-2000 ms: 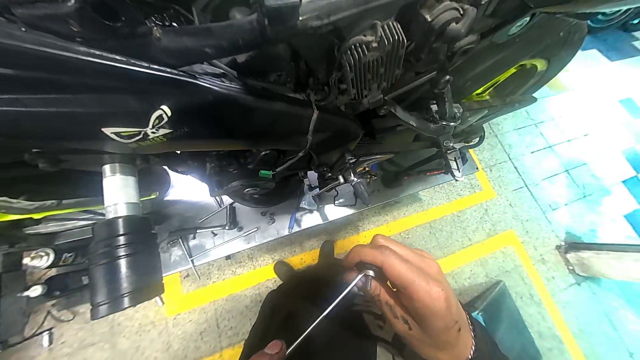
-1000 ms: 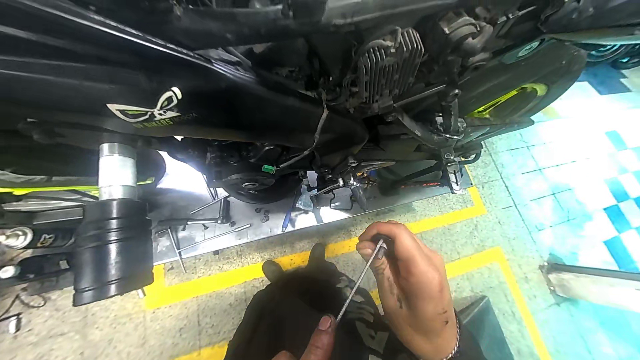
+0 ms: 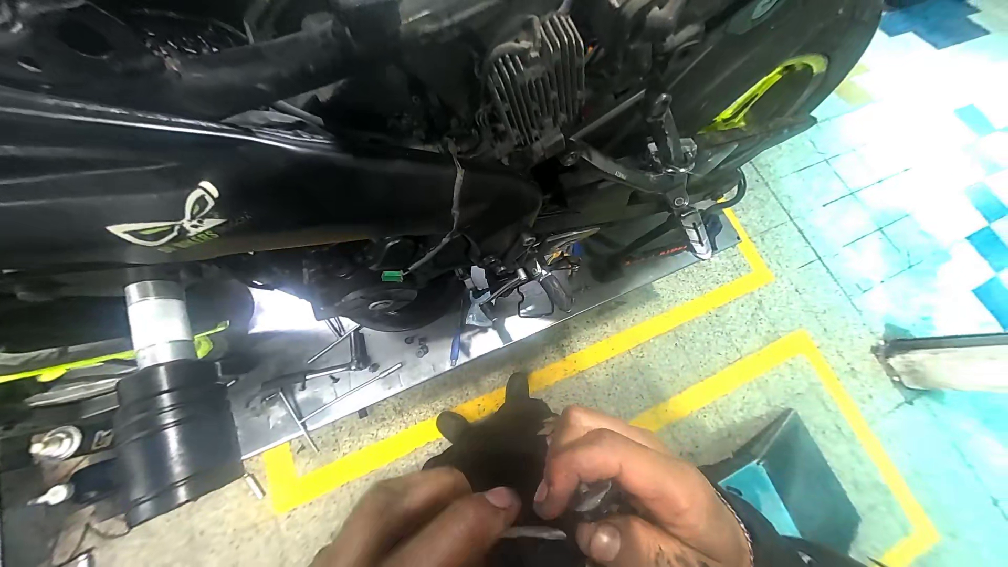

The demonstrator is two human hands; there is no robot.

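Observation:
My left hand [image 3: 429, 520] is at the bottom centre, its thumb and fingers pinched together near one end of a thin, light-coloured metal piece [image 3: 534, 533]. Facing it, my right hand [image 3: 638, 488] curls its fingers around a small shiny part [image 3: 594, 496], which is blurred and partly covered by the fingers. Both hands are close together above the dark clothing on my lap. Ahead of them stands a motorcycle with a black body panel [image 3: 315, 189], a finned engine part [image 3: 539, 83] and a green connector [image 3: 391, 276] hanging on a cable.
Under the motorcycle, a metal platform [image 3: 504, 335] bears a T-handle wrench [image 3: 295, 417], a ratchet [image 3: 358, 354], a blue-handled tool [image 3: 457, 335] and several small bolts. A black fork tube [image 3: 177, 441] is at left. A teal box [image 3: 795, 480] stands at lower right, inside yellow floor lines [image 3: 693, 394].
My left hand has come further into view and closer to my right hand. The long thin rod seen between them earlier now shows only as a short piece.

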